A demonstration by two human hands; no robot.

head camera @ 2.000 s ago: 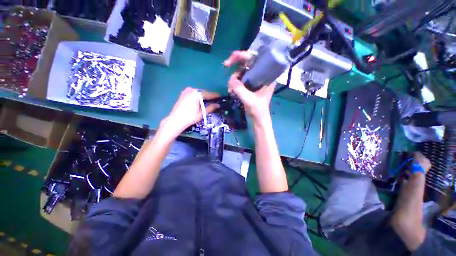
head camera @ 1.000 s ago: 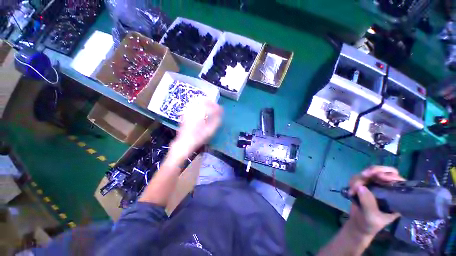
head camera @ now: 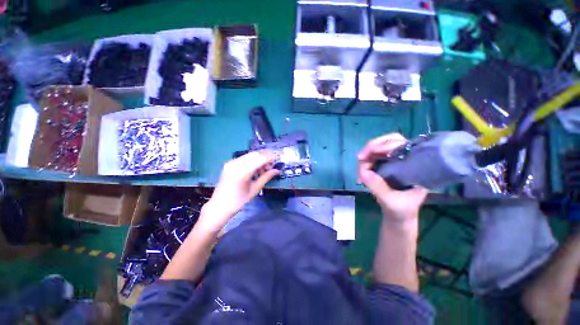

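The black housing assembly (head camera: 294, 151) lies on the green bench in front of me, its stubby arm pointing up and left, with pale parts inside and a thin red lead at its near edge. My left hand (head camera: 245, 181) is at the housing's left side, fingers over its near left part; whether it pinches a small part is too blurred to tell. My right hand (head camera: 393, 178) is wrapped around the thick grey powered screwdriver (head camera: 439, 159), held roughly level to the right of the housing, apart from it. The screwdriver's tip is hidden by my fingers.
Two screw feeders (head camera: 331, 54) stand behind the housing. At left are a white box of white-silver strips (head camera: 147, 146), a carton of red parts (head camera: 62, 130) and boxes of black parts (head camera: 178, 70). An open carton (head camera: 159, 222) sits below the bench. Another person's arm (head camera: 553, 285) is at lower right.
My left hand has moved from the strip box to the housing. My right hand has brought the screwdriver leftward, nearer the housing. The camera view has turned and shifted.
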